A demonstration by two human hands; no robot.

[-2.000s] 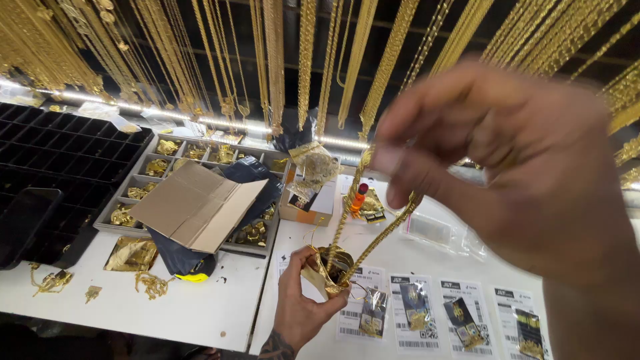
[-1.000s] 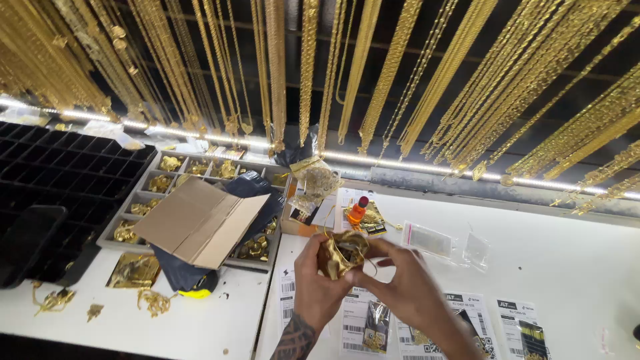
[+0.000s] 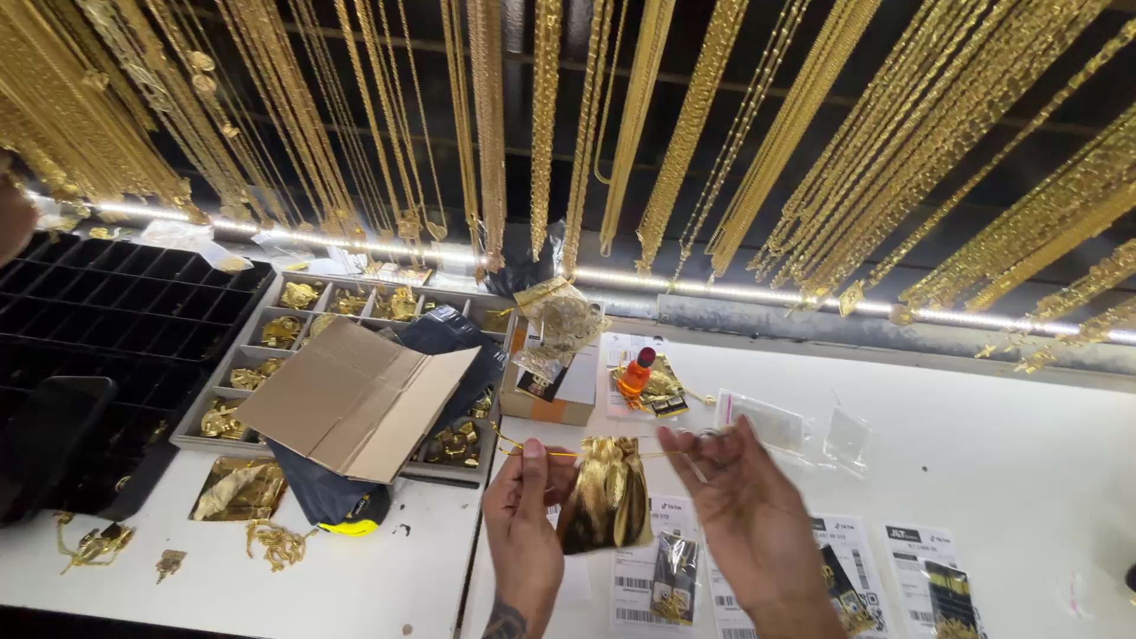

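Note:
A shiny gold drawstring pouch (image 3: 608, 497) hangs between my two hands above the white table, its neck gathered. My left hand (image 3: 530, 510) pinches the gold cord at the pouch's left side, thumb and fingers together. On the other side, my right hand (image 3: 745, 506) holds the opposite cord end between its fingers, palm partly turned to the camera. Beneath and around the hands lie printed labels (image 3: 919, 541) with small packets on them, such as a clear packet (image 3: 676, 572) of gold jewelry. What the pouch contains is hidden.
Gold chains (image 3: 652, 133) hang along the back above a light strip. A divided tray (image 3: 213, 373) of gold pieces stands left, under folded cardboard (image 3: 355, 390). Behind my hands are a cardboard box (image 3: 550, 390), a red-capped orange bottle (image 3: 635, 377) and clear plastic bags (image 3: 772, 426). Black trays (image 3: 98, 311) lie far left.
Two seconds ago a gold chain hung into the open pouch below my raised right hand. One second ago both hands were at the pouch's mouth; now they are apart, with the neck drawn together.

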